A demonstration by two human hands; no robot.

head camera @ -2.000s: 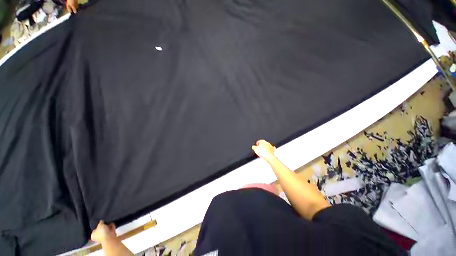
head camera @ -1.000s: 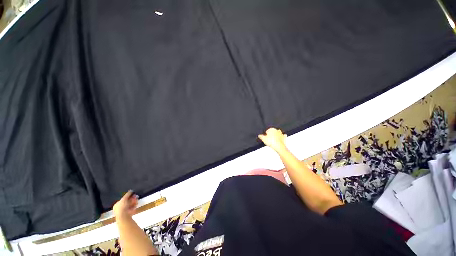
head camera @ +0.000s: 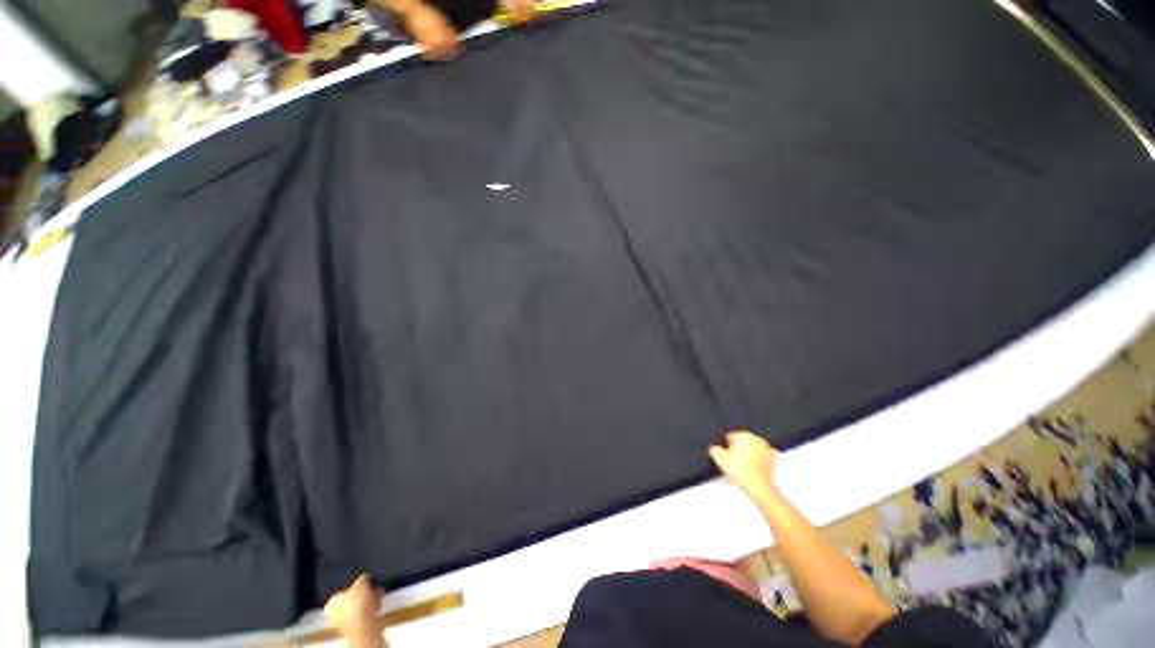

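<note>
Black fabric (head camera: 507,329) lies over most of the white-topped table, with loose folds on the left and one narrow crease running down to my right hand. My left hand (head camera: 356,605) is at the fabric's near edge at bottom left, beside a wooden ruler (head camera: 424,610); its fingertips are too small and blurred to read. My right hand (head camera: 747,458) pinches the near edge right of centre. A small white scrap (head camera: 498,187) lies on the fabric.
Another person's hands (head camera: 437,33) are at the far edge. A brass-coloured rail (head camera: 1089,79) crosses the table at upper right. Dark fabric scraps (head camera: 1001,513) cover the floor at lower right, near pale cloth (head camera: 1104,614). A yellow strip (head camera: 51,241) lies at the far left corner.
The view has shifted, showing the far edge and the fabric's left end. A crease now runs to my right hand, absent two seconds ago. The other person's hands are back in view.
</note>
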